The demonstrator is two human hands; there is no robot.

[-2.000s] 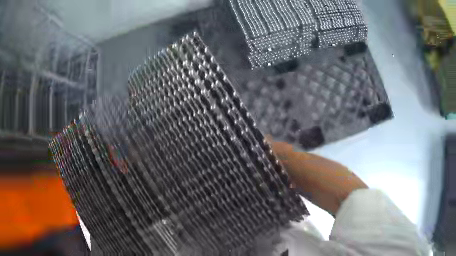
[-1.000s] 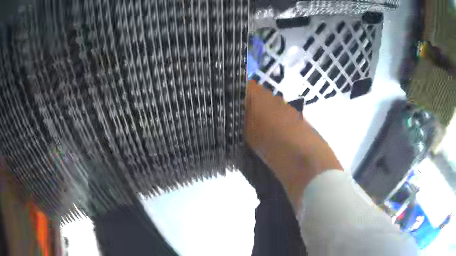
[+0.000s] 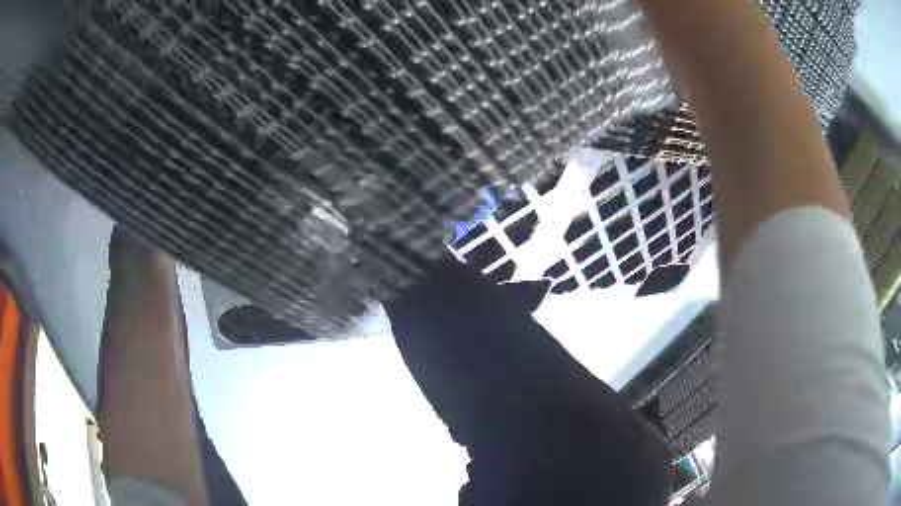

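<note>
A bulky stack of black ribbed trays (image 3: pixel 326 109) fills the upper left and middle, tilted and partly blurred, with rows of shiny edges. My left forearm (image 3: pixel 148 366) rises from the lower left to the stack's lower edge; the hand is hidden behind the stack. My right forearm (image 3: pixel 751 119), in a white sleeve, runs up along the stack's right side; the hand is cut off by the top edge. A lattice-topped pallet (image 3: pixel 632 222) shows below the stack's right end. Whether the stack touches it is hidden.
Another stack of ribbed trays (image 3: pixel 815 49) is at the upper right, behind my right forearm. My dark-clothed leg (image 3: pixel 524 385) is at the lower middle, over a bright white floor (image 3: pixel 306 415). An orange edge (image 3: pixel 12 395) is at the far left. Dark ribbed items (image 3: pixel 689 395) lie at the lower right.
The stack has tilted and shifted up in view. My left forearm has come into view. My right arm has moved up and right, its hand end now at the top edge.
</note>
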